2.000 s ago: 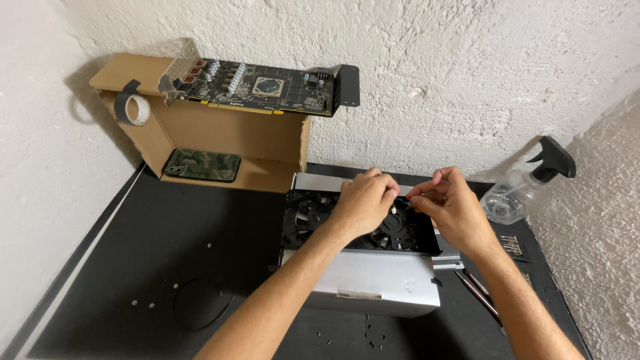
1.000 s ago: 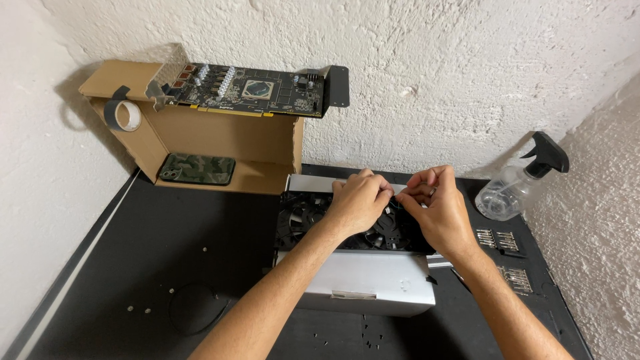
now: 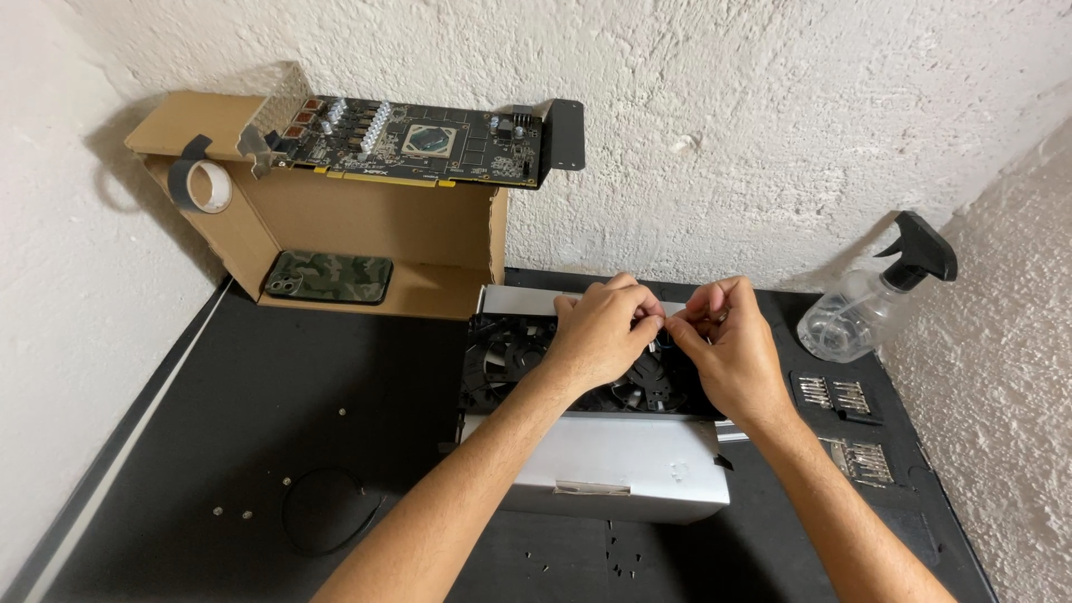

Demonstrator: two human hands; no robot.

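Observation:
A black graphics card fan shroud (image 3: pixel 578 400) with two fans lies on top of a white cardboard box (image 3: pixel 603 456). Over its upper right part, my left hand (image 3: pixel 605 331) and my right hand (image 3: pixel 727 339) meet fingertip to fingertip. Both pinch something thin and small, which looks like a fan wire; a bit of blue wire shows just below the fingertips. The fingers hide most of it. Behind, on an upright open cardboard box (image 3: pixel 494 243), rests a bare graphics card circuit board (image 3: pixel 431 142) with its chip facing up.
A phone in a camouflage case (image 3: pixel 331 276) lies inside the cardboard box, and a tape roll (image 3: pixel 201 186) hangs at its left. A clear spray bottle (image 3: pixel 850 314) and screwdriver bits (image 3: pixel 867 462) are at right. Screws (image 3: pixel 615 569) and a thin black cable loop (image 3: pixel 289 523) lie in front.
Both hands stay over the upper right of the fan shroud with their fingers together; only small finger movements show.

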